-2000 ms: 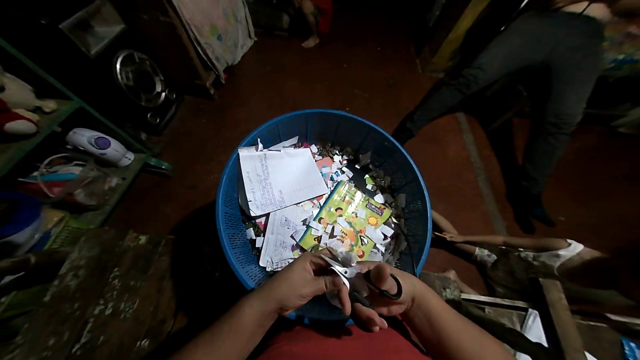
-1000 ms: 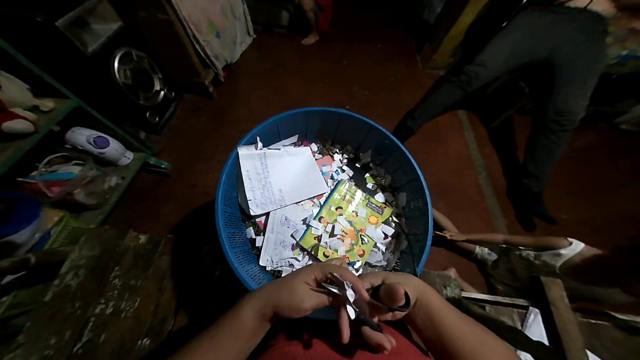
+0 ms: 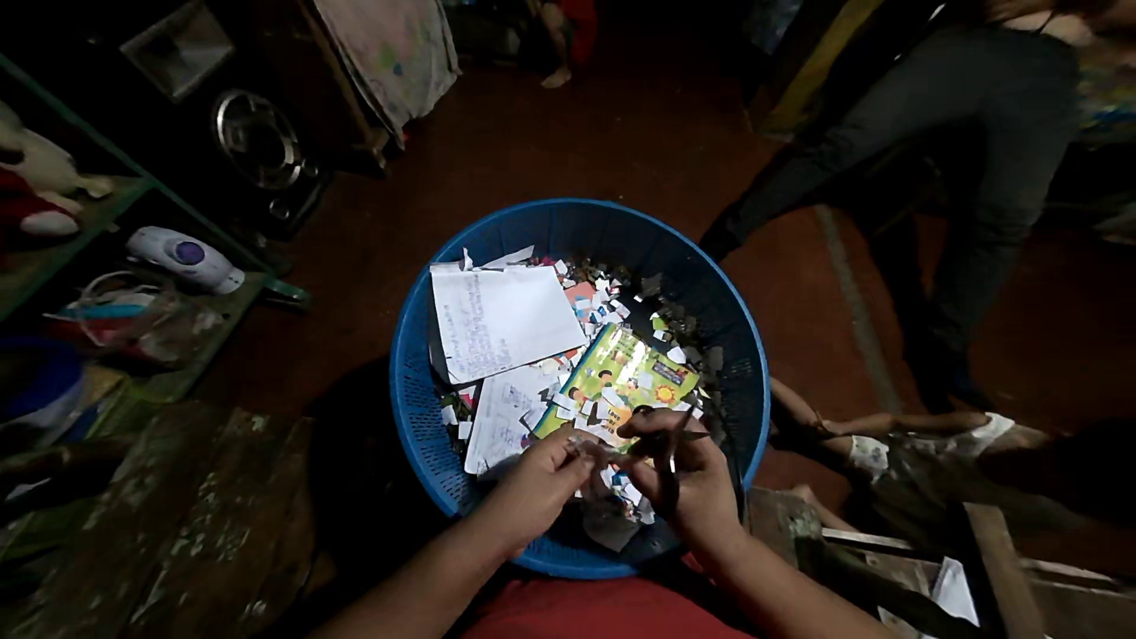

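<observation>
A blue plastic basket [image 3: 581, 206] in front of me holds many small cut paper pieces, a handwritten notebook [image 3: 506, 324], more written pages [image 3: 513, 413] and a green illustrated booklet [image 3: 621, 377]. Over its near side, my left hand [image 3: 546, 475] pinches a thin, crumpled piece [image 3: 603, 497] whose material I cannot tell. My right hand [image 3: 688, 479] has dark-handled scissors [image 3: 672, 453] around its fingers, with its fingertips near that same piece. The blades are blurred and partly hidden by the fingers.
A wooden surface [image 3: 186, 524] lies at lower left, below a green shelf [image 3: 191, 355] with a white device [image 3: 185, 257]. A black speaker [image 3: 257, 138] stands behind. Another person's legs [image 3: 958, 160] are at right; a further person [image 3: 941, 453] is low beside the basket. Wooden bars [image 3: 1003, 568] stand at lower right.
My hands have moved forward, further over the basket, and the scissors have turned in my right hand. The white paper between my hands earlier is no longer plain there; a thin, crumpled piece shows instead.
</observation>
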